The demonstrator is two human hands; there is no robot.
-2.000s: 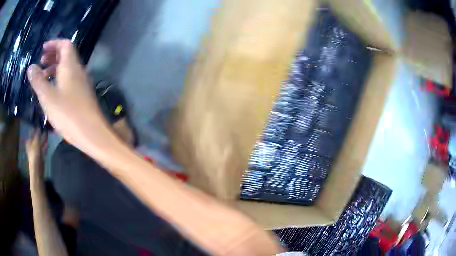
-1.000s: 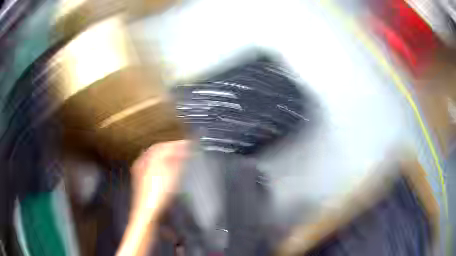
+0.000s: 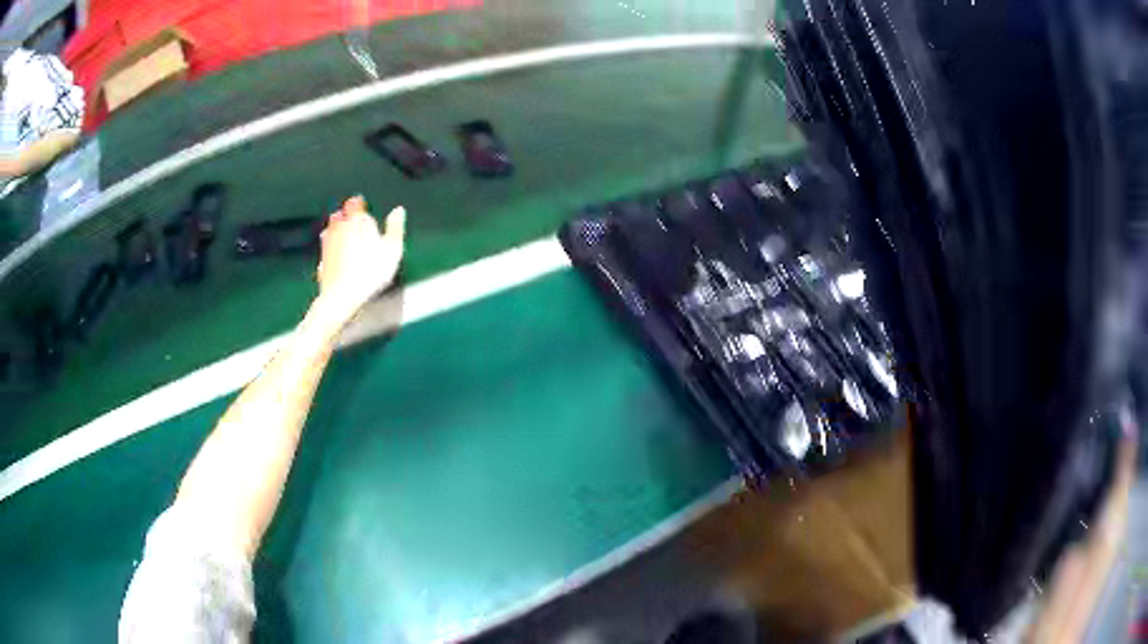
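My left hand [image 3: 361, 258] is over the green conveyor belt [image 3: 529, 189], thumb and fingers apart, close to the right end of a black phone-sized part [image 3: 280, 237]. No part shows in the hand. A tall stack of black trays [image 3: 1007, 277] stands steeply on the right. My right hand [image 3: 1110, 497] is blurred and partly cut off at the right edge, against the stack's outer side; its fingers are mostly hidden. A glossy black tray [image 3: 781, 315] with pockets lies left of the stack, over the bench and the belt edge.
Several more black parts lie along the belt, including one at the far side [image 3: 485, 149]. A white rail [image 3: 472, 287] divides belt from green bench top [image 3: 504, 415]. A brown carton [image 3: 831, 535] is below the tray. Another person's arm [image 3: 38, 154] is at upper left, near a red surface.
The view has swung from the open carton and floor to the belt and bench. My left hand is now over the belt, and a tray stack now shows close at the right.
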